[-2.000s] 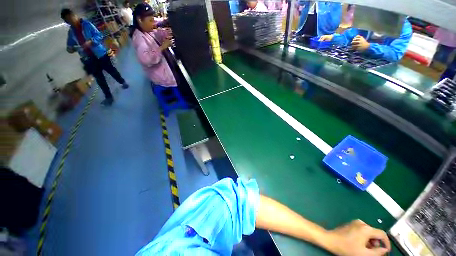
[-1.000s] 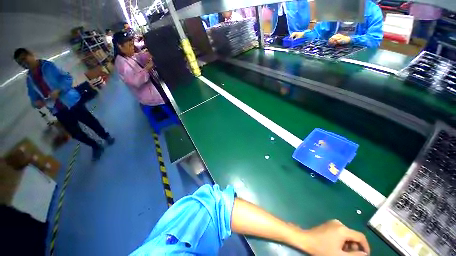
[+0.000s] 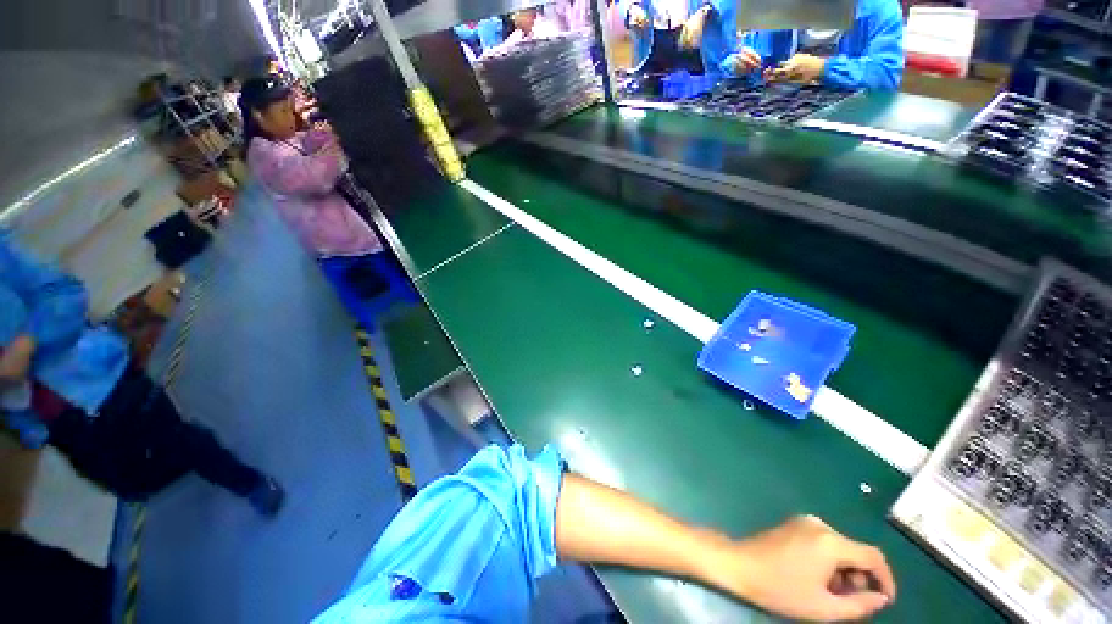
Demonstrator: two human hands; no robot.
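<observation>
My left hand (image 3: 819, 570) is bare, with a blue sleeve, and rests low on the green bench near the bottom right. Its fingers are curled; a small dark spot shows between thumb and fingers, but I cannot tell whether it is a held part. My right hand is out of the picture. A blue parts bin (image 3: 780, 350) with tiny scraps inside sits beyond my left hand, over the white stripe. A clear blister tray (image 3: 1039, 457) with rows of small black ringed parts lies on a white board (image 3: 957, 536) to the right of my hand.
Tiny white bits (image 3: 637, 369) lie on the green bench (image 3: 549, 329). A yellow-wrapped post (image 3: 437, 134) stands at the far end beside stacked foam trays (image 3: 549, 85). Across the line, people in blue work by other trays. A person in pink (image 3: 315, 183) and a walking person (image 3: 73, 354) are at left.
The view has shifted, so the bin and blister tray appear further left. The walking person has come closer at the left edge. My left hand keeps its curled pose on the bench.
</observation>
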